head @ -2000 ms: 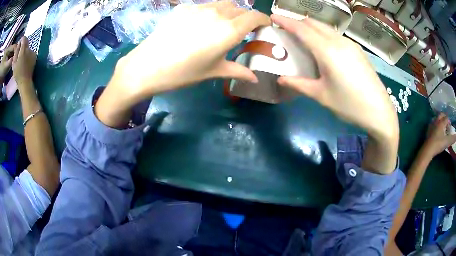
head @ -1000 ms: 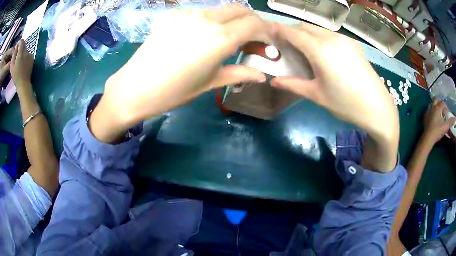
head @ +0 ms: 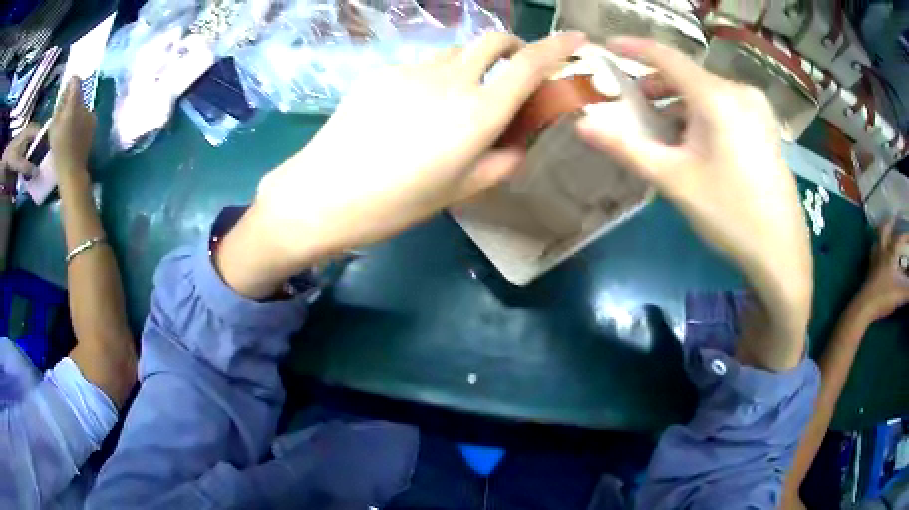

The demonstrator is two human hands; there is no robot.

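Note:
A cream housing (head: 558,199) is held tilted above the green bench, its open inner side partly facing me and one corner pointing down. A brown strap (head: 560,103) arches over its upper end, with a white disc (head: 605,78) at the strap's end. My left hand (head: 399,149) grips the housing and strap from the left. My right hand (head: 713,149) is at the upper right of the housing, thumb and fingers around its end near the disc. Both hands are overexposed, and they hide much of the housing's upper part.
Clear plastic bags (head: 329,50) and a navy packet (head: 217,98) lie at upper left. Housings with brown straps (head: 762,75) stand at upper right. White discs (head: 815,209) lie right. One small white piece (head: 471,379) lies near the front edge. Neighbours' arms show at both sides.
The housing has turned so that its inside shows and its corner points down; it sits slightly more to the right. Both hands still hold it. The view has shifted slightly.

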